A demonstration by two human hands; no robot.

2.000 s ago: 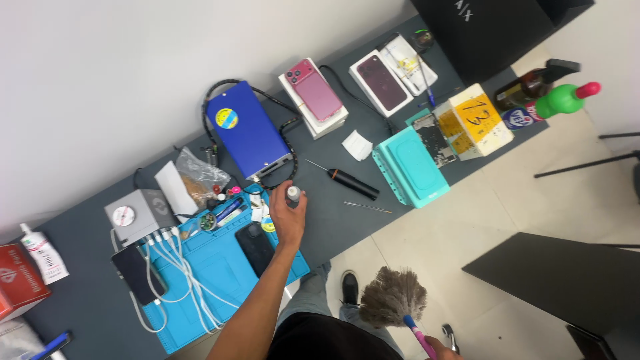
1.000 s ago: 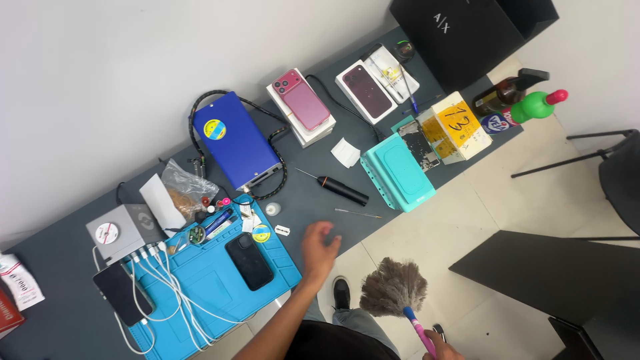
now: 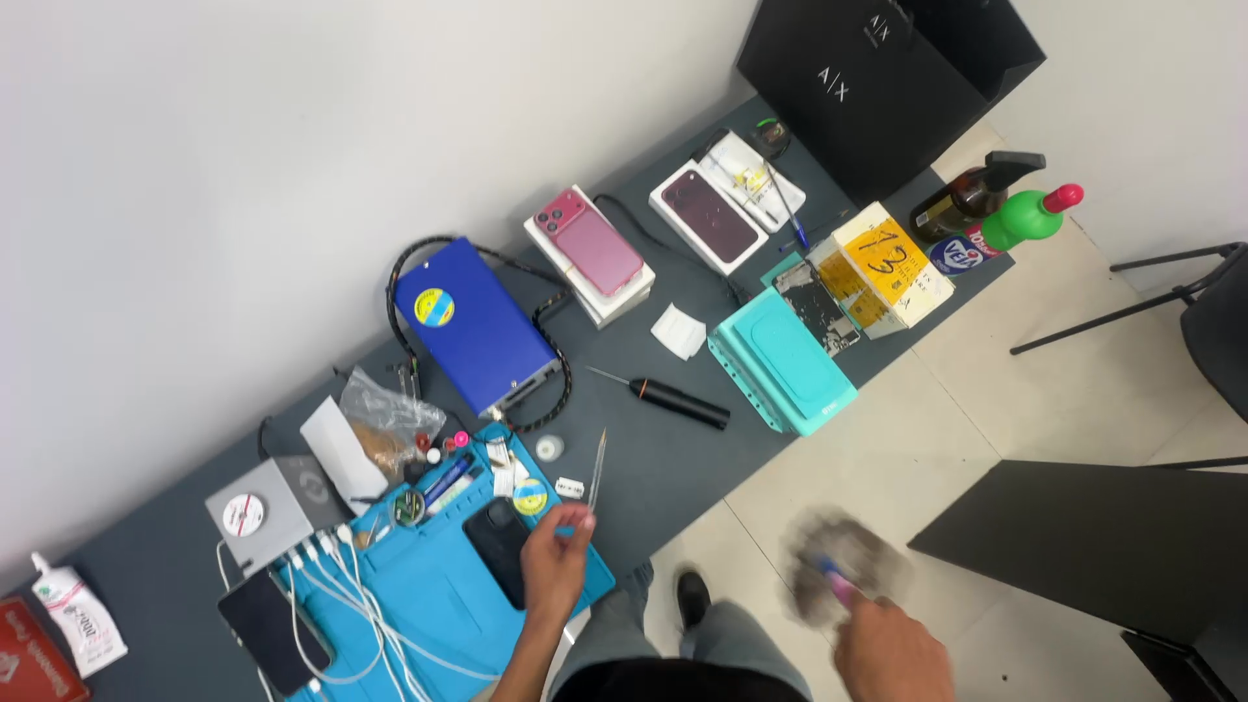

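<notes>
My left hand (image 3: 558,558) pinches a thin clear pointed stick (image 3: 598,468) between thumb and fingers, over the right edge of a blue silicone repair mat (image 3: 429,604). A black phone (image 3: 500,548) lies on the mat beside that hand. Close by are a razor blade (image 3: 569,487) and a small round white-topped container (image 3: 549,448). My right hand (image 3: 892,648) grips the pink handle of a feather duster (image 3: 843,570), whose grey head is blurred over the floor. A black pen-shaped screwdriver (image 3: 680,402) with a thin tip lies on the dark table.
A blue box-shaped device (image 3: 478,331) with a braided cable stands near the wall. Pink phone (image 3: 590,242), white phone box (image 3: 709,216), turquoise case (image 3: 788,361), yellow-labelled box (image 3: 882,268), bottles (image 3: 1024,216) and black bag (image 3: 877,88) extend rightward. A charging hub (image 3: 273,512) has several white cables.
The left hand put down a small container, moved away from it, and now holds the thin stick that lay below the screwdriver. The right hand still holds the duster.
</notes>
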